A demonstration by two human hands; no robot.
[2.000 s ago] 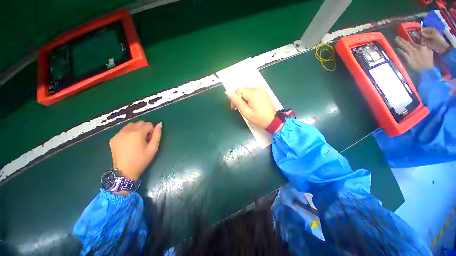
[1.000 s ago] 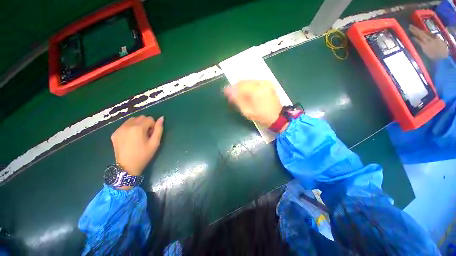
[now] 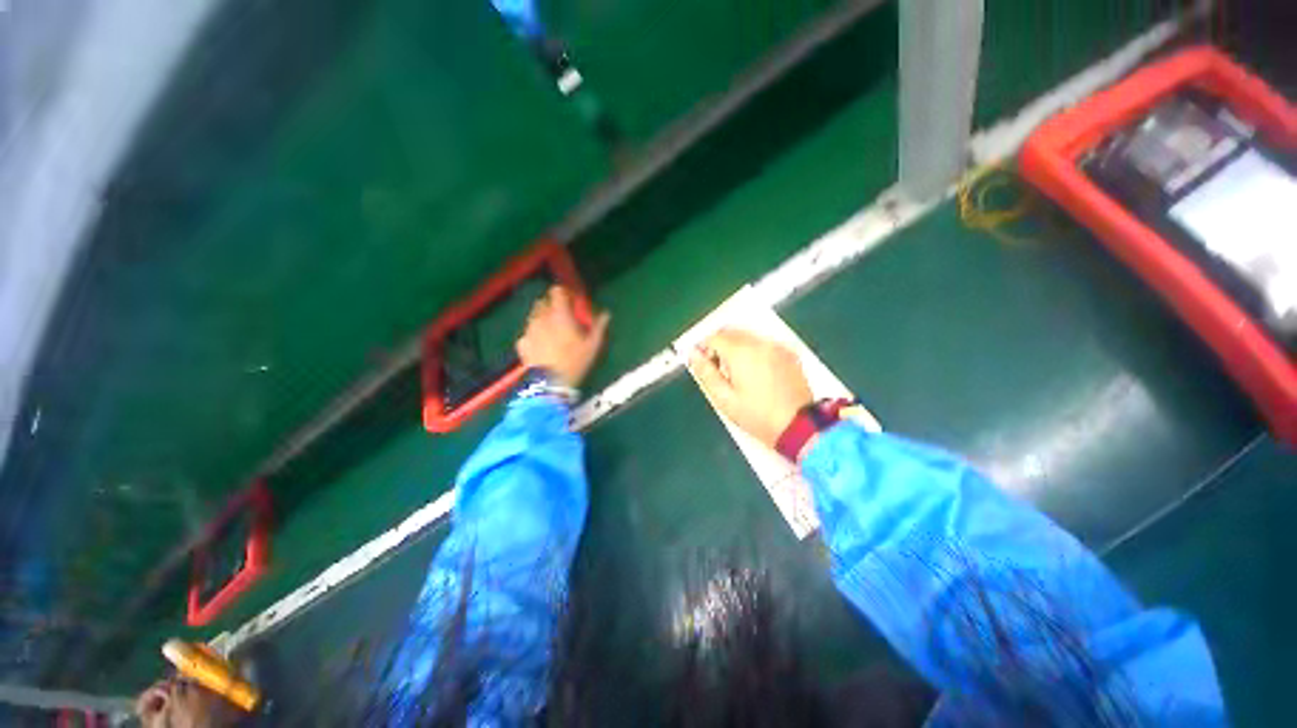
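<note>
My left hand (image 3: 561, 339) is stretched over the white rail onto the near right end of a red frame (image 3: 437, 373), which holds a dark open tablet (image 3: 484, 351) on the green conveyor belt. The fingers lie on the frame's right side; blur hides how firmly they grip. My right hand (image 3: 754, 381) rests over a white strip (image 3: 797, 498) at the bench edge, fingers curled with the tips close together. Whether a small piece is between them cannot be told. A red band is on the right wrist.
A red frame with a tablet (image 3: 1159, 171) lies on the bench at the right. A grey post (image 3: 939, 100) and yellow wire loop (image 3: 996, 204) stand by the white rail (image 3: 384, 545). Another red frame (image 3: 260, 548) is farther left, near another person's hand (image 3: 178, 705) and a yellow-orange tool (image 3: 214, 674).
The view has turned left. My left hand has moved from above the bench, forward over the rail, onto the red frame on the belt. My right hand stays over the white strip.
</note>
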